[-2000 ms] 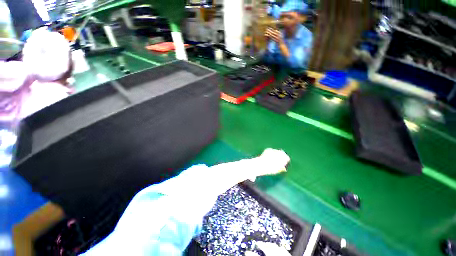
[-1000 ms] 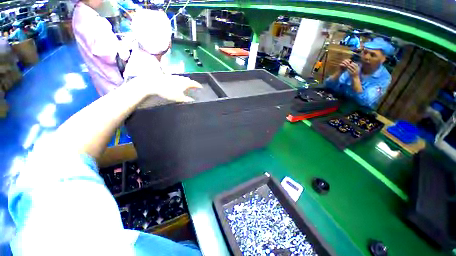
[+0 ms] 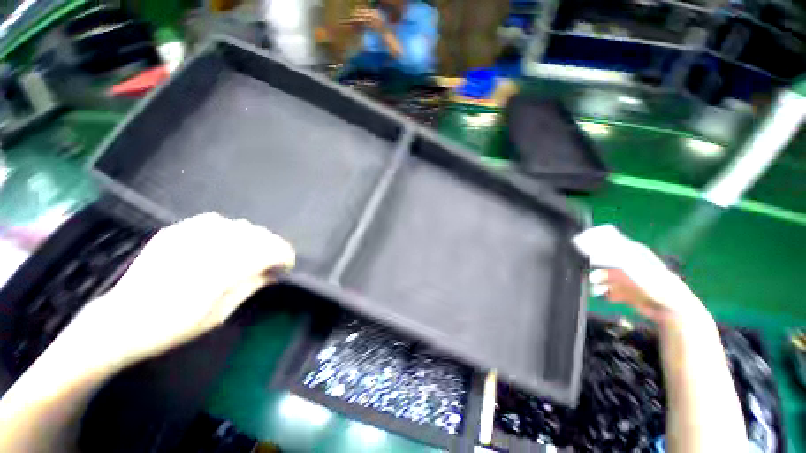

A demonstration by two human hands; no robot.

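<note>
An empty black tray (image 3: 460, 257) with one divider is held up, tilted, in front of me. My left hand (image 3: 216, 265) grips its near long edge, left of the divider. My right hand (image 3: 632, 270) grips its right short end. Below it, a parts tray (image 3: 380, 376) holds a heap of small bright parts, partly hidden by the held tray. To its right lie small black parts (image 3: 610, 380) in a heap. The picture is blurred by motion.
Dark contents show in the stack (image 3: 75, 274) at the left. A deeper black tray (image 3: 548, 142) lies across the green belt (image 3: 707, 252). A person in blue (image 3: 398, 40) is at the far side, near a blue item (image 3: 478, 82). Shelves stand at the back right.
The divided tray is off the stack at the left and now in both hands over the parts trays. My left hand has moved from the stack; my right hand has come into view. The view has swung right.
</note>
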